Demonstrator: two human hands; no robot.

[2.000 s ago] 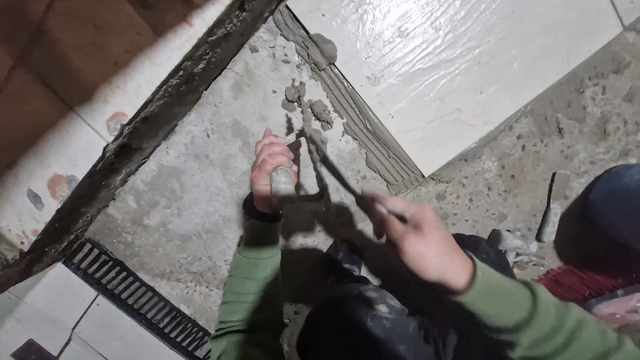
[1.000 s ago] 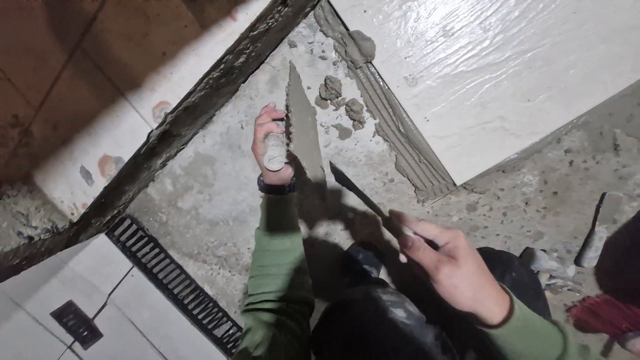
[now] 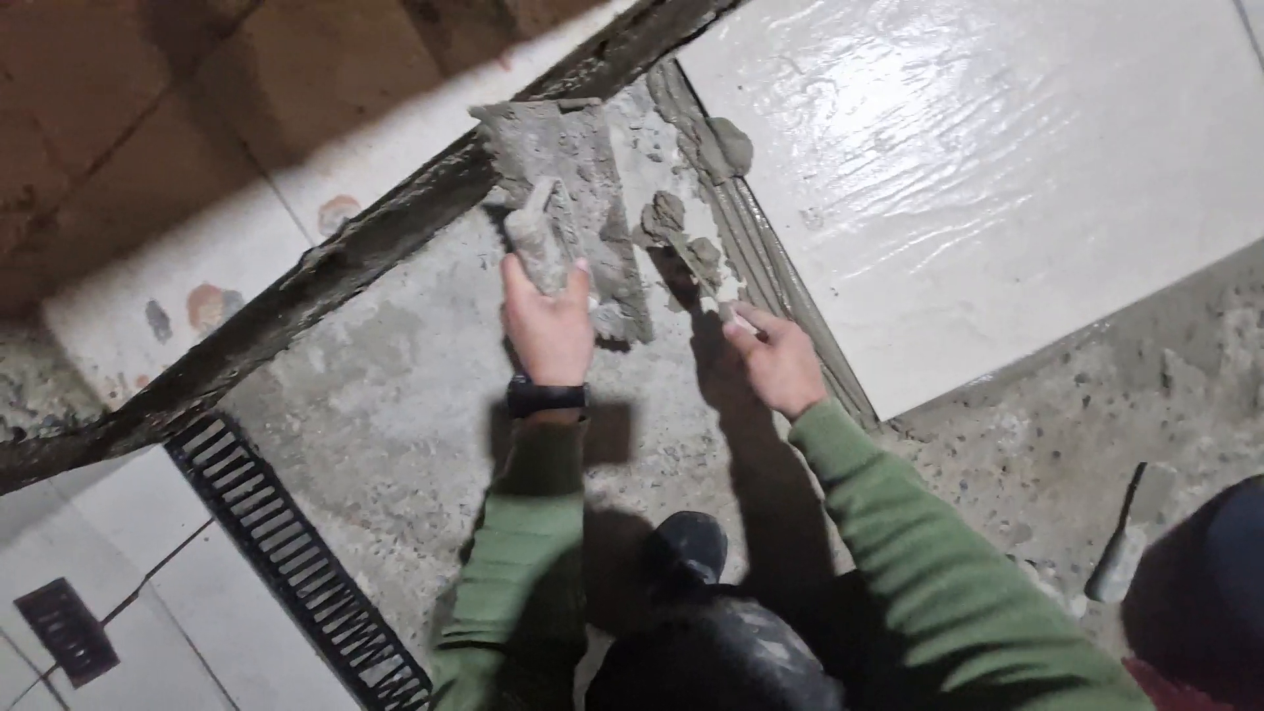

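My left hand (image 3: 551,331) grips the handle of a mortar-coated trowel (image 3: 583,178), whose broad plate lies beside the dark raised edge, its back up. To the right, my right hand (image 3: 778,357) is closed on the handle of a small trowel (image 3: 713,293). Its blade reaches to clumps of mortar (image 3: 667,215) on the concrete floor (image 3: 365,370); the tip is hard to make out among them. Ridged mortar (image 3: 755,237) runs along the side of a large white tile (image 3: 968,197).
A black drain grate (image 3: 296,558) borders white tiles at the lower left. The raised edge (image 3: 395,212) crosses diagonally at the upper left. Near a dark rounded shape at the right lies a mortar-covered tool (image 3: 1126,538). My shoe (image 3: 689,543) stands at lower centre.
The broad trowel, seen edge-on a second ago, now shows its flat plate beside the raised edge. My right hand has moved forward, bringing the small trowel to the mortar clumps.
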